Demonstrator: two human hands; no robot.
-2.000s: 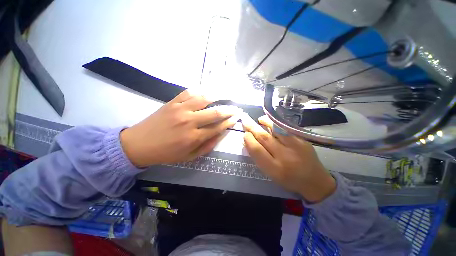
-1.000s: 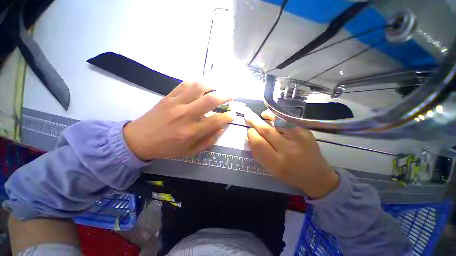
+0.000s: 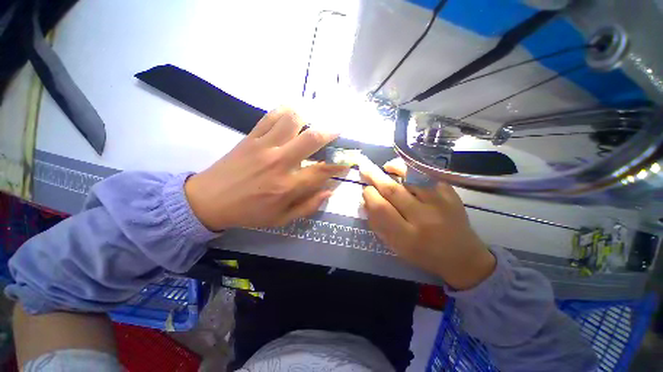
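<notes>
A long curved black band (image 3: 207, 100) lies flat across the white table, from upper left, under my fingers, to right of the machine head. My left hand (image 3: 265, 174) presses on the band near its middle, with thumb and fingertips at a small whitish and yellow-green label (image 3: 347, 158). My right hand (image 3: 422, 221) lies just right of it, index fingertip touching the label's area. Its upper fingers are partly behind the chrome ring (image 3: 465, 182). Glare at the presser foot washes out detail, so the exact fingertip hold is unclear.
The white machine head (image 3: 465, 65) with blue stripe fills the upper right. A dark strip (image 3: 69, 98) hangs at left. A label pile (image 3: 600, 248) is at the right edge. A grey ruler strip (image 3: 320, 232) runs along the front. Blue baskets (image 3: 156, 301) are below.
The band's left end has shifted slightly right and up in view. My left fingers have spread and changed position around the label. My right hand stays nearly in place beside the needle area.
</notes>
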